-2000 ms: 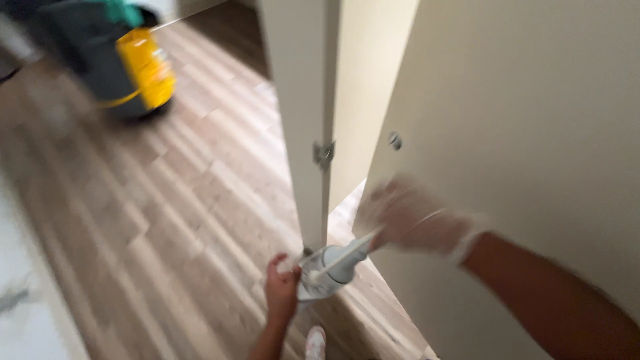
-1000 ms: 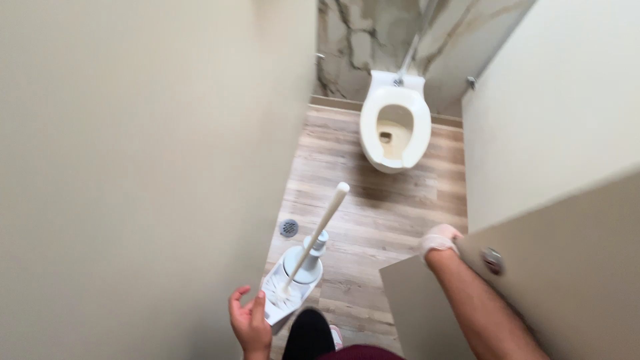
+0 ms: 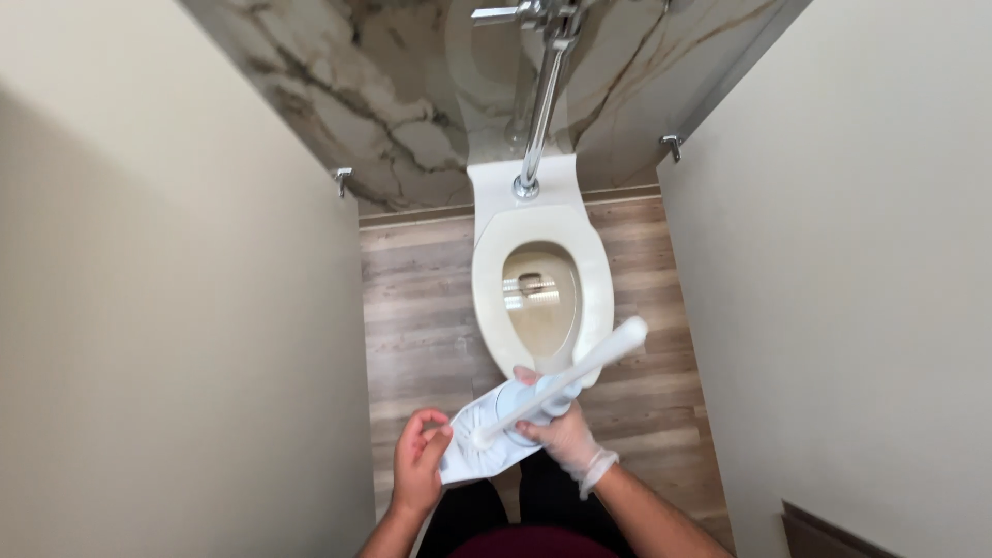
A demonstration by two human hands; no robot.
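Observation:
A white plastic caddy [image 3: 465, 467] is held low in front of me, over my legs. In it sit a white toilet brush [image 3: 577, 372], its bristles down and its handle slanting up to the right, and a pale bottle [image 3: 511, 403] lying behind the handle. My left hand [image 3: 418, 461], bare, grips the caddy's left end. My right hand [image 3: 570, 438], in a clear glove, holds the right side around the bottle; its exact grip is partly hidden. Just beyond the caddy is a white toilet [image 3: 484, 294] with an open-front seat and water in the bowl.
Beige stall partitions stand on the left [image 3: 232, 310] and right [image 3: 814, 271]. A chrome flush pipe [image 3: 546, 116] with a lever handle [image 3: 496, 15] rises at the marble-patterned back wall [image 3: 372, 101]. Wood-look floor [image 3: 418, 325] shows on both sides of the toilet.
The view has moved into the stall, nearer the toilet. My right hand has left the stall door and now holds the right side of the caddy.

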